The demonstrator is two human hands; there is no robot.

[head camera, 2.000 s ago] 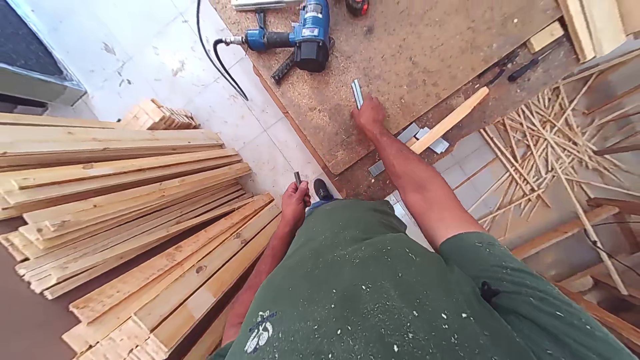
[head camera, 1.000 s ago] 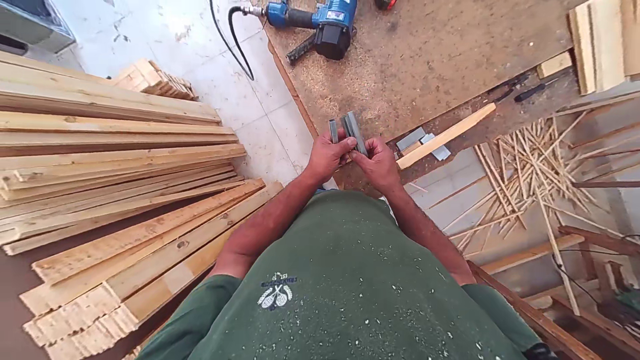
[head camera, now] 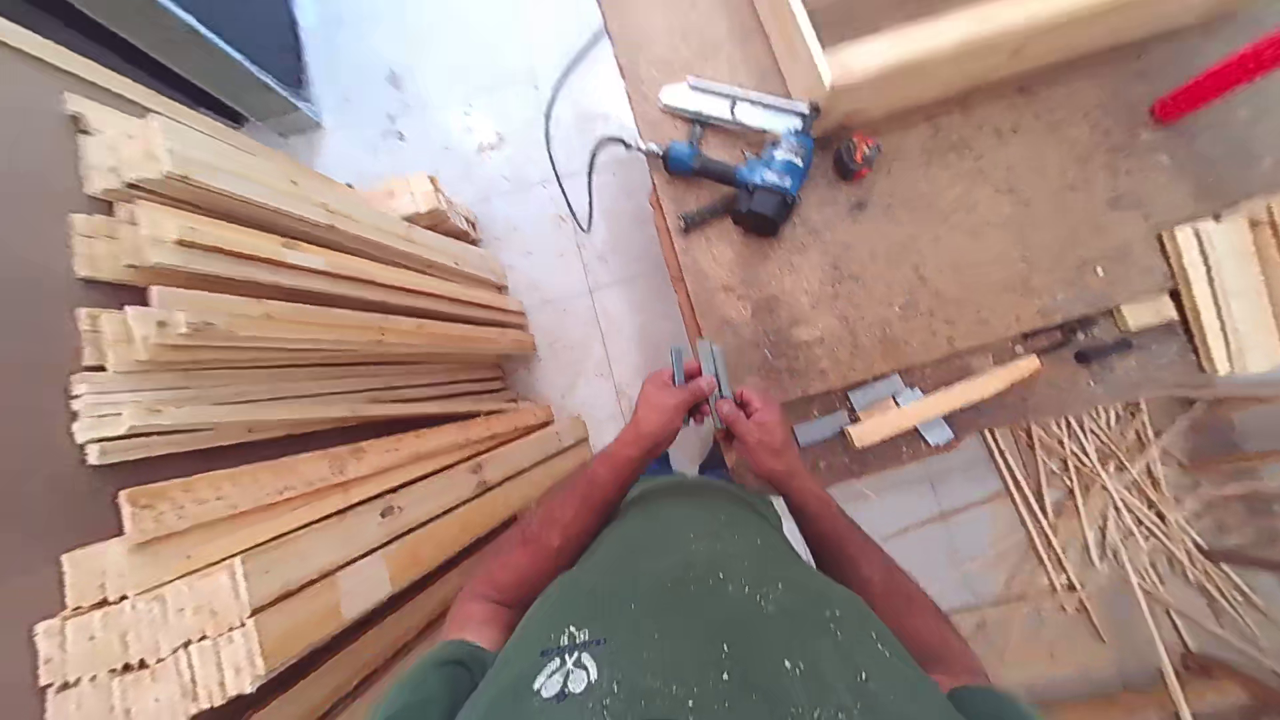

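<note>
Close to the bench's near left corner, my left hand [head camera: 668, 405] and my right hand [head camera: 757, 430] are together in front of my body. A grey strip of staples [head camera: 678, 366] sticks up from my left hand. Between the two hands are more grey strips [head camera: 712, 370], gripped by my right fingers and touched by the left ones. Further staple strips [head camera: 822, 428] lie on the bench edge beside and under a short wooden piece [head camera: 945, 400]. Farther up the bench a blue pneumatic stapler [head camera: 765, 180] rests on its side, joined to an air hose [head camera: 590, 170].
Stacks of wooden boards [head camera: 330, 330] fill the left side. On the workbench [head camera: 950, 250] are a tape measure [head camera: 857, 157], a wooden frame [head camera: 930, 50], a red bar [head camera: 1215, 78] and short boards [head camera: 1215, 290]. Thin wood offcuts [head camera: 1130, 500] lie in a heap at the lower right.
My right hand, earlier over the bench with a strip, has come back beside my left hand. Both hands now hold strips close together. The view has shifted, showing more of the bench's far side.
</note>
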